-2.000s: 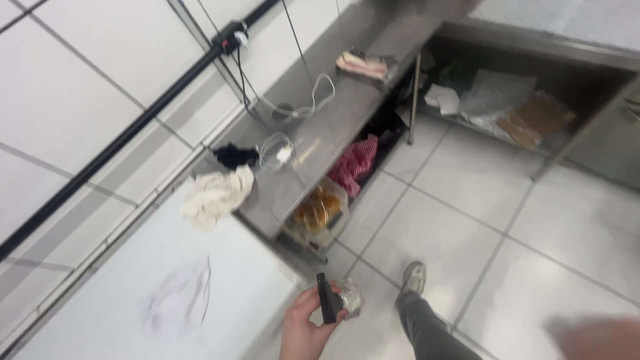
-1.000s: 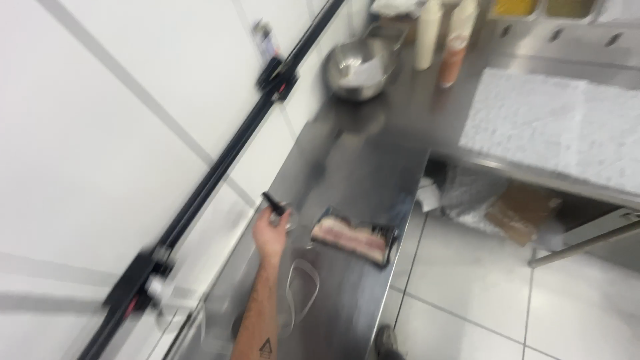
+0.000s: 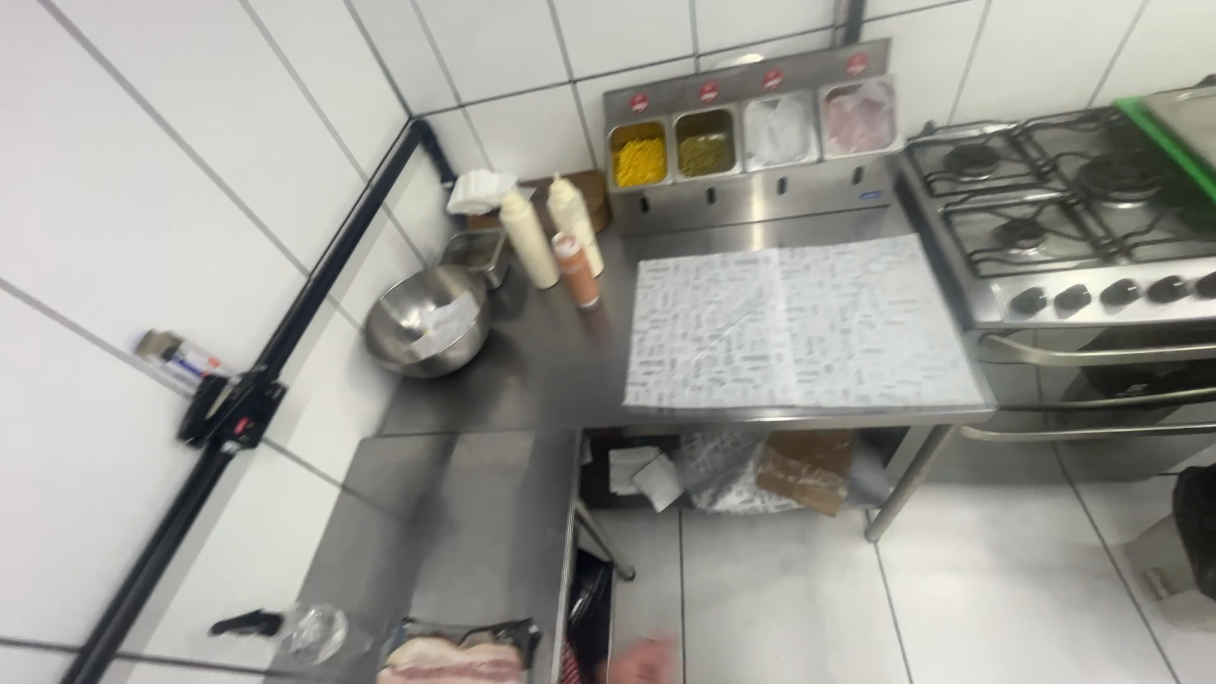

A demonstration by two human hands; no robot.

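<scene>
At the bottom edge shows a blurred bit of my right hand (image 3: 646, 660), near the side of the left steel counter; its fingers cannot be made out. My left hand is out of view. A clear container with a black handle or nozzle (image 3: 318, 632) is on the left counter against the wall, with no hand on it. To its right, a pack of sliced bacon (image 3: 456, 660) lies partly cut off by the frame. Patterned white paper (image 3: 803, 328) covers part of the far steel counter (image 3: 560, 375).
A steel bowl (image 3: 427, 321), cream squeeze bottles (image 3: 529, 239) and an orange one (image 3: 576, 271) stand in the corner. Behind the paper are several ingredient pans (image 3: 705, 142); a gas stove (image 3: 1064, 223) is at right. Paper and cardboard (image 3: 807, 470) lie on a lower shelf.
My left hand, which held the black-and-clear container, has let it go and left the view. The container is now on the left counter. The view has swung right toward the stove.
</scene>
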